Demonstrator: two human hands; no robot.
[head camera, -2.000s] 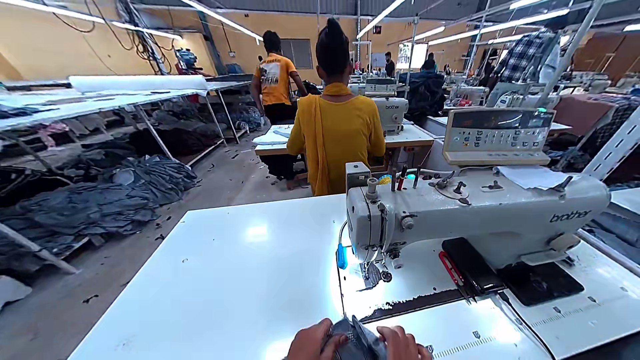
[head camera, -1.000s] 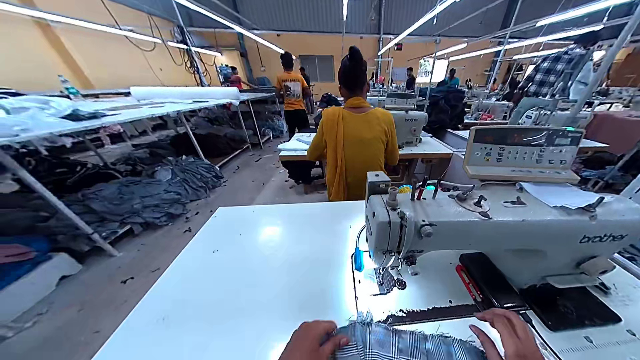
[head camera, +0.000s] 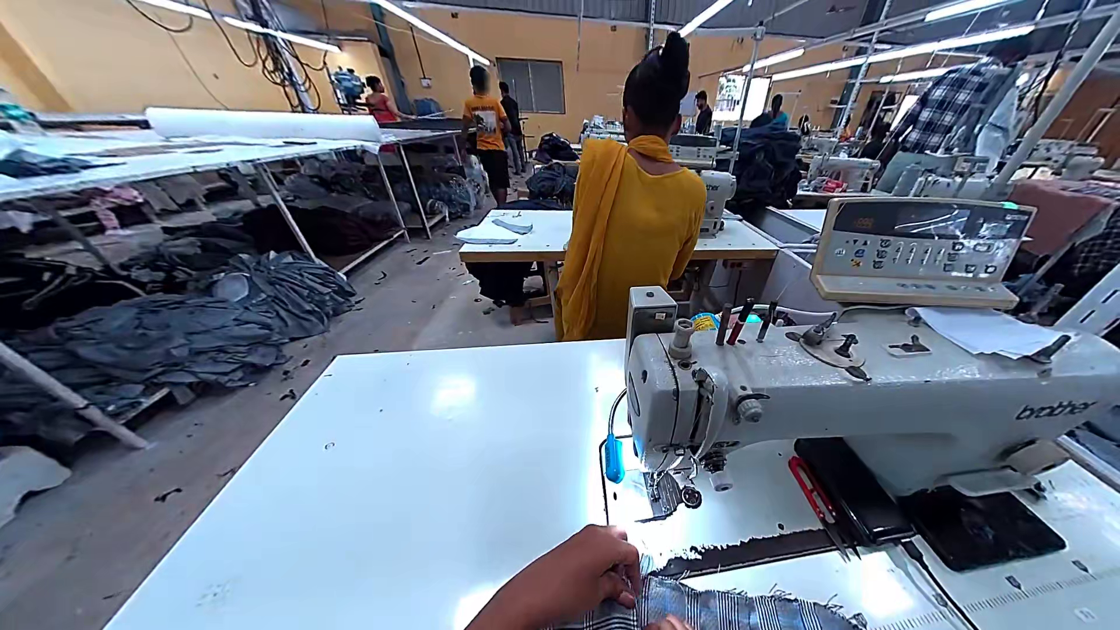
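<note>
Striped grey-blue woven fabric [head camera: 735, 608] with frayed edges lies on the white sewing table [head camera: 420, 472] at the bottom of the view. My left hand [head camera: 582, 573] pinches its upper left part, just in front of the needle area. Of my right hand [head camera: 669, 623] only fingertips show at the bottom edge, at the fabric; their hold cannot be told. The white Brother sewing machine [head camera: 840, 394] stands beyond, its presser foot [head camera: 667, 490] over the needle plate, apart from the cloth. A blue-handled item [head camera: 614, 459] hangs left of the needle.
Red thread snips [head camera: 814, 494], a black case [head camera: 849, 490] and a dark flat device [head camera: 980, 525] lie under and beside the machine arm. A control panel [head camera: 923, 245] stands behind it. A person in yellow [head camera: 639, 219] sits ahead at another table. Piled dark cloth [head camera: 175, 332] lies at left.
The fabric, bunched between both hands at first, was spread out flatter. My right hand has moved from the cloth's right side down to the bottom edge. My left hand now reaches farther over the cloth.
</note>
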